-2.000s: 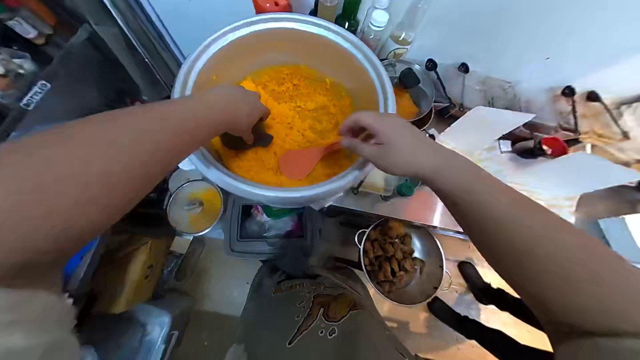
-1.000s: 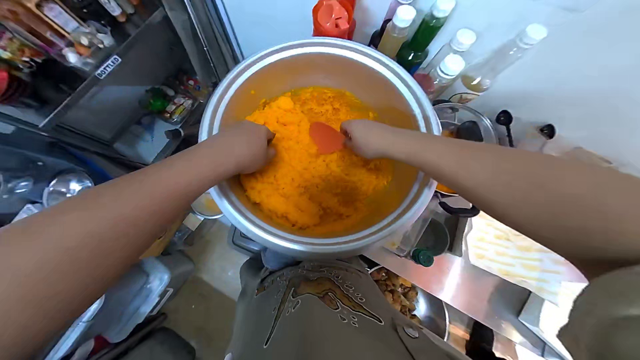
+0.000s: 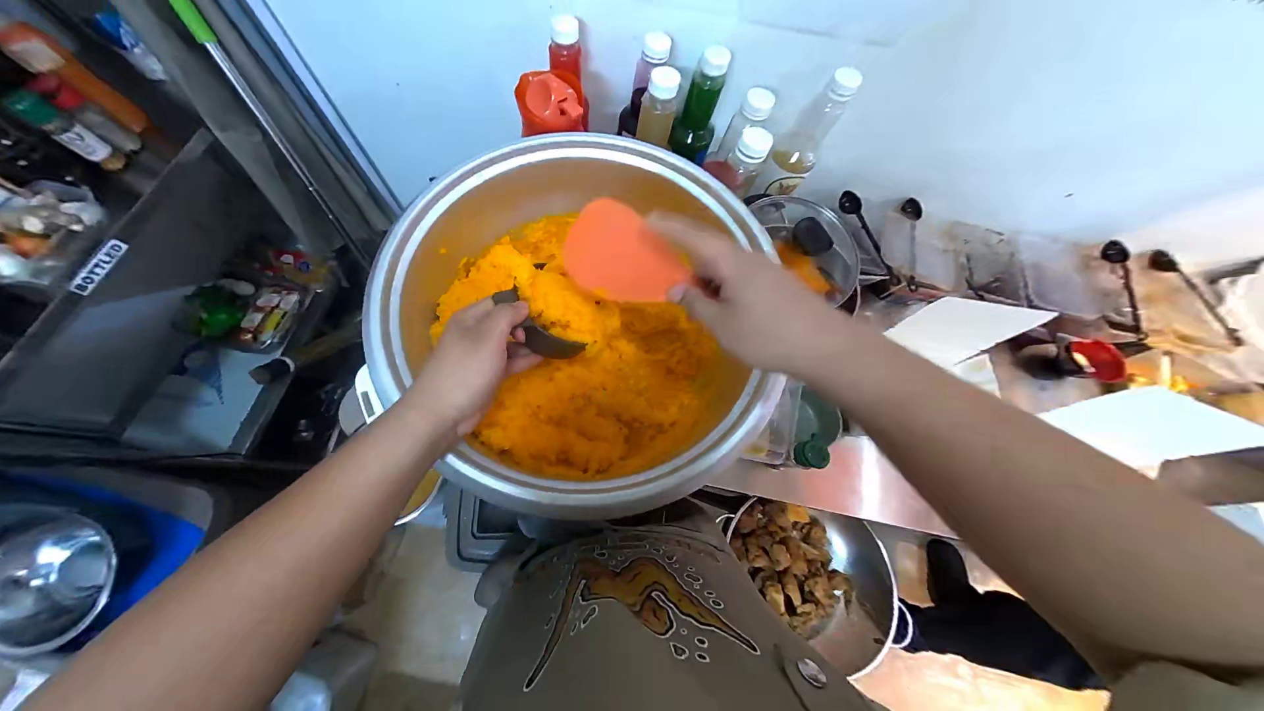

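A large round metal pot (image 3: 746, 449) holds a mass of yellow-orange rice (image 3: 592, 415). Over the left part of the rice is my left hand (image 3: 479, 355), its fingers closed on a dark curved utensil (image 3: 553, 342), perhaps a ladle or scoop, heaped with rice. My right hand (image 3: 726, 286) is at the pot's right side and grips an orange flat paddle (image 3: 622, 255), whose blade is raised above the rice, close to the heaped utensil. Motion blurs the right fingers.
Capped bottles (image 3: 699, 104) and a red container (image 3: 549, 103) stand behind the pot. At lower right a metal bowl (image 3: 869, 583) holds browned meat pieces. A glass-lidded pan (image 3: 825, 247) sits right of the pot, white sheets (image 3: 973, 331) beyond. Dark shelving (image 3: 118, 336) stands left.
The paddle has come up from the rice, its blade now raised beside the dark utensil. The left hand now shows the dark utensil with rice on it. The view has shifted.
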